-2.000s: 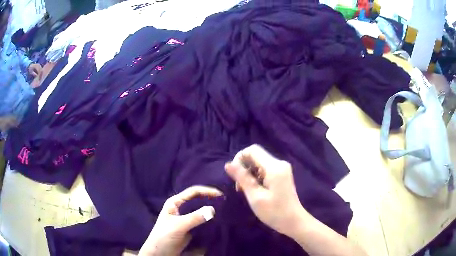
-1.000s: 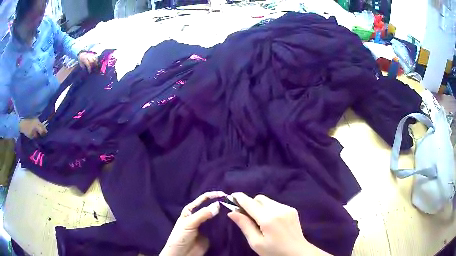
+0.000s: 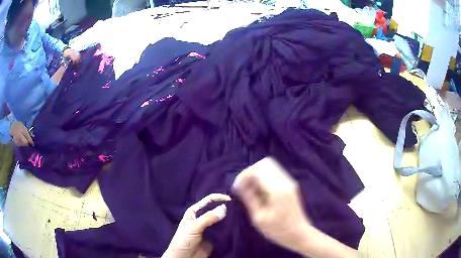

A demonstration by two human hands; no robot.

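Note:
A large dark purple garment (image 3: 212, 136) lies spread and gathered in folds over the table in front of me. My left hand (image 3: 199, 224) is low in the centre, its thumb and index fingertip pinching an edge of the purple cloth. My right hand (image 3: 268, 201) is just right of it and a little higher, over the cloth, blurred by motion with curled fingers. Small snips showed in it a moment ago; now I cannot make them out clearly.
The pale wooden table (image 3: 389, 221) has a rounded edge. A pale grey handbag (image 3: 439, 166) stands at the right. At the left a person in light blue (image 3: 30, 75) handles a dark garment with pink patches (image 3: 106, 63). White cloth (image 3: 134, 48) lies behind.
My right hand has lifted up and away from the left fingertips, where the snips' blades were. The left hand has barely moved. The other person's upper hand has shifted left, raising the pink-patched cloth.

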